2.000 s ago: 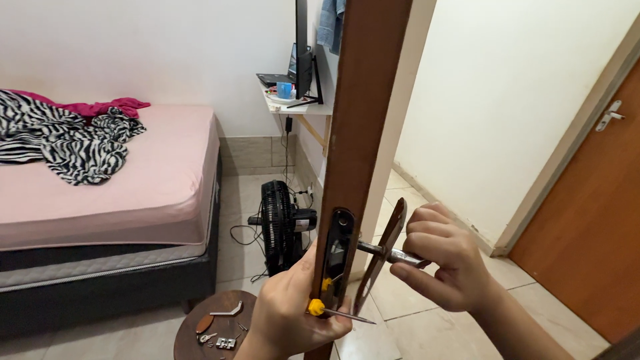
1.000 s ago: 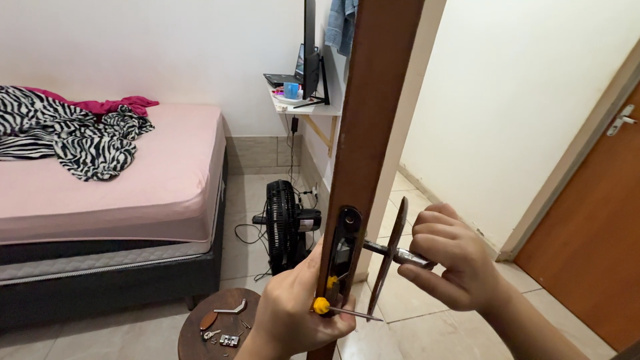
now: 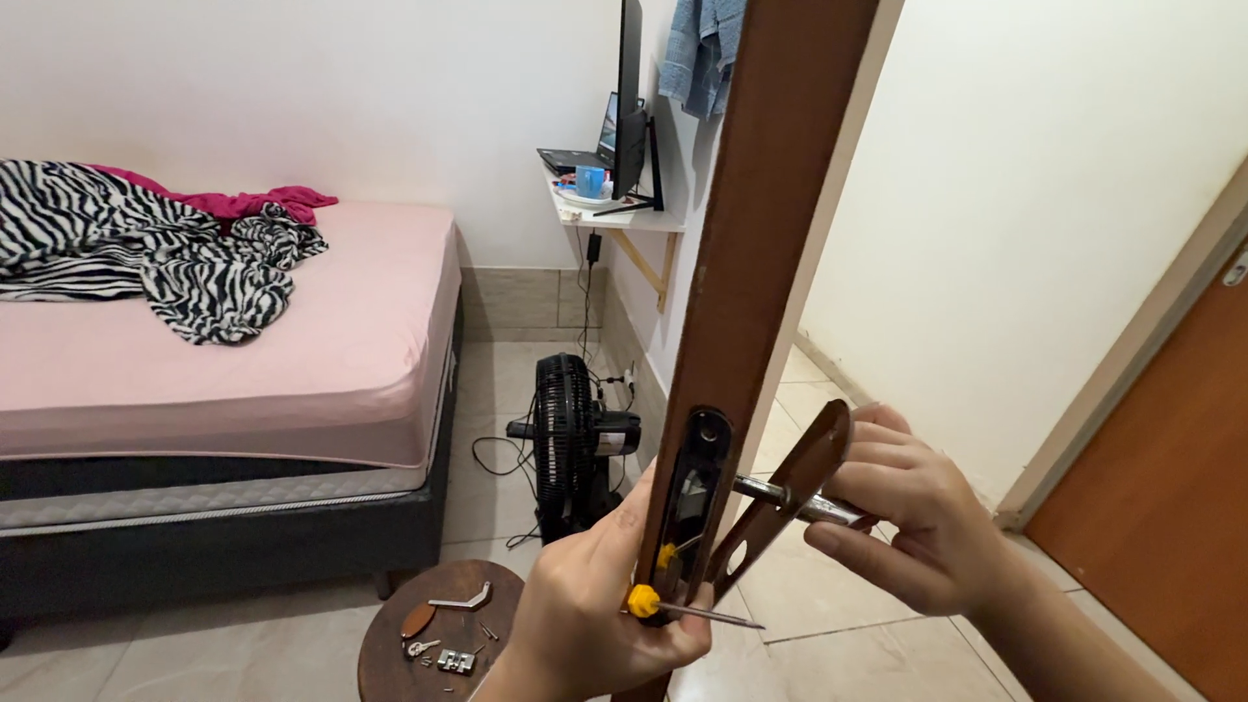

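Note:
My left hand (image 3: 609, 595) wraps the edge of a brown door (image 3: 770, 195) at the lock opening and holds a screwdriver (image 3: 644, 601) with a yellow handle, its shaft pointing right. A dark lock case (image 3: 694, 487) sits in the door edge. In my right hand (image 3: 916, 517) is a metal door handle (image 3: 829, 509), its spindle reaching toward the door's face. A long brown escutcheon plate (image 3: 795, 487) hangs tilted around the handle, its upper end leaning away from the door and near my right fingers.
A round wooden stool (image 3: 390, 634) at lower left bears a lock cylinder (image 3: 456, 661), a key (image 3: 422, 647), screws and a metal lever. Behind stand a black fan (image 3: 565, 439) with loose cables, a bed (image 3: 429, 390) and a wall shelf (image 3: 624, 216). Another door (image 3: 1150, 439) is at right.
The escutcheon plate stood nearly upright one second ago and now tilts, its top to the right. My left hand stays around the door edge with the screwdriver.

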